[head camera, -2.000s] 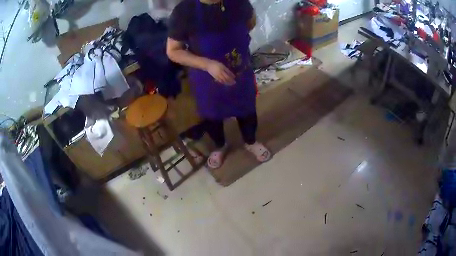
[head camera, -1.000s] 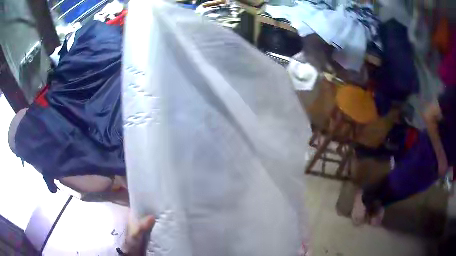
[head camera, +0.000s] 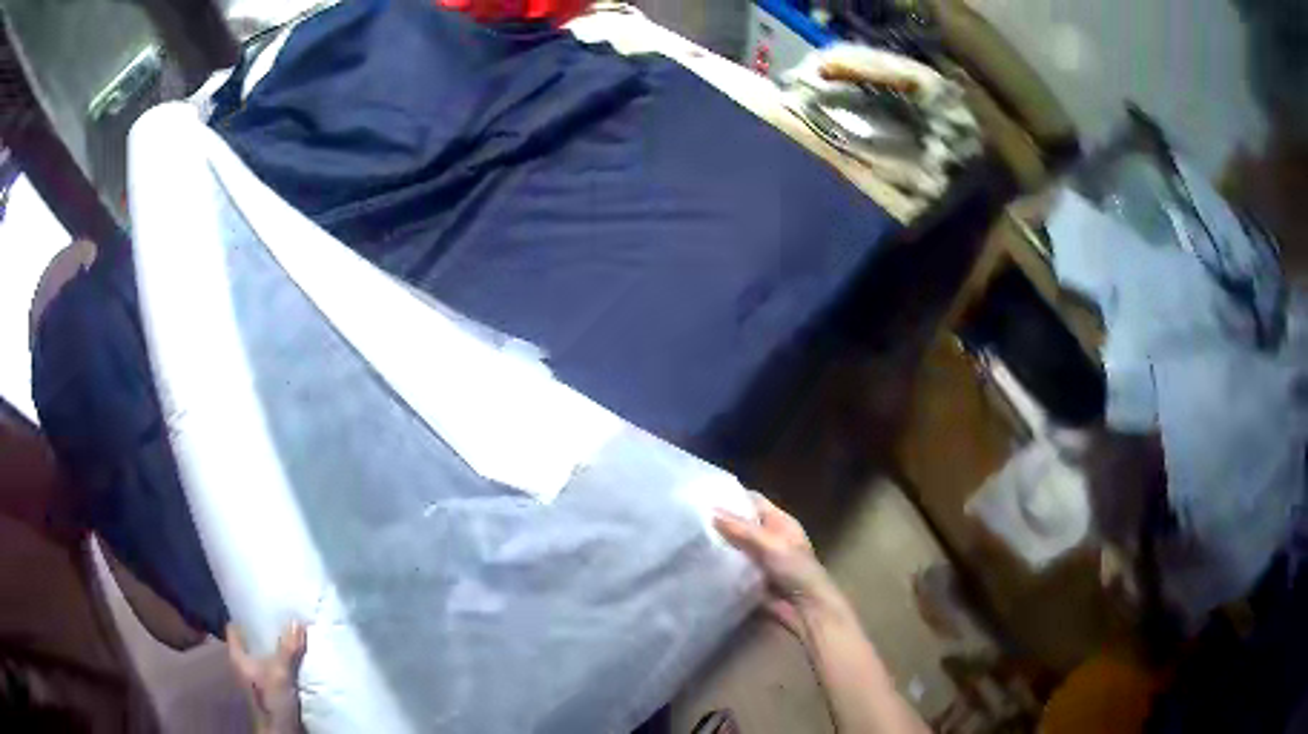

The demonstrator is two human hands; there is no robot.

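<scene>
Navy fabric [head camera: 674,215] covers the pressing table and hangs over its edges. A white interlining roll [head camera: 187,344] lies along the left of the fabric. A sheet of interlining [head camera: 531,617] comes off the roll, looks grey-blue, and has a folded white strip along its far side. My left hand [head camera: 270,667] is at the near end of the roll, cut off by the lower edge, its thumb on the roll. My right hand [head camera: 768,552] grips the sheet's right corner near the table's near edge.
The steam iron [head camera: 861,122] rests on a crumpled pale cloth [head camera: 932,129] at the table's far right. Red cloth [head camera: 517,12] lies at the far side. Pale cut pieces [head camera: 1219,387] hang at the right. A wooden stool [head camera: 1097,696] is partly visible at the lower right.
The view has swung from the floor and a person in an apron to the table. The roll and sheet now lie lower over the navy fabric, and my right hand has come into view holding the corner.
</scene>
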